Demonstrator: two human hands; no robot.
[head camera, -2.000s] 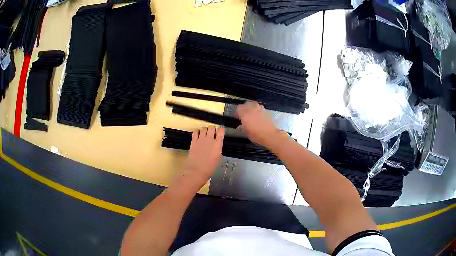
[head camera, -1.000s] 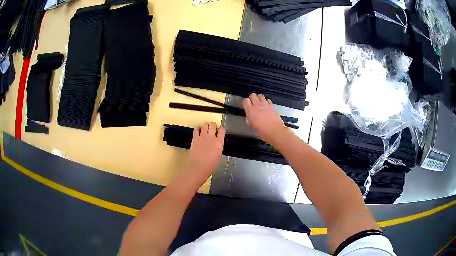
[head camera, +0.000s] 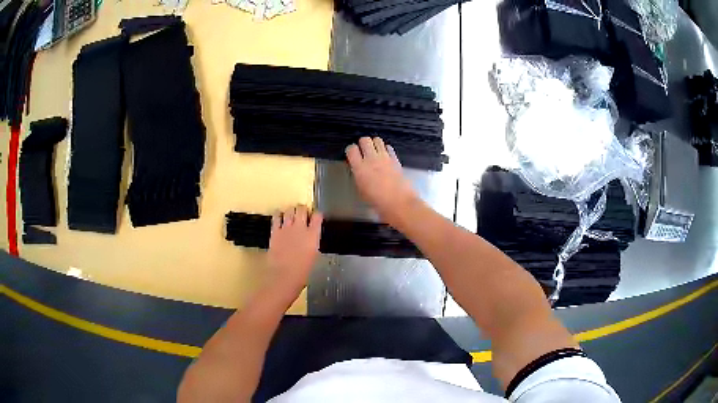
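A wide block of black strips (head camera: 331, 110) lies side by side across the tan tabletop and the metal surface. My right hand (head camera: 376, 175) rests its fingertips on the near edge of this block; whether it grips a strip I cannot tell. A narrower row of black strips (head camera: 362, 236) lies closer to my body. My left hand (head camera: 295, 240) lies on the left part of this row, fingers close together, pressing from above. The right end of the row is partly hidden by my right forearm.
Two long black stacks (head camera: 164, 134) and a shorter one (head camera: 39, 177) stand at left, near a red line. A calculator (head camera: 71, 20) is at the upper left. At right are crumpled clear bags (head camera: 559, 134), tied black bundles (head camera: 551, 27) and a grey box with a label (head camera: 669, 224).
The loose strips between the block and the row are gone from the gap. My right hand has moved up to the block's near edge. The whole view has shifted slightly.
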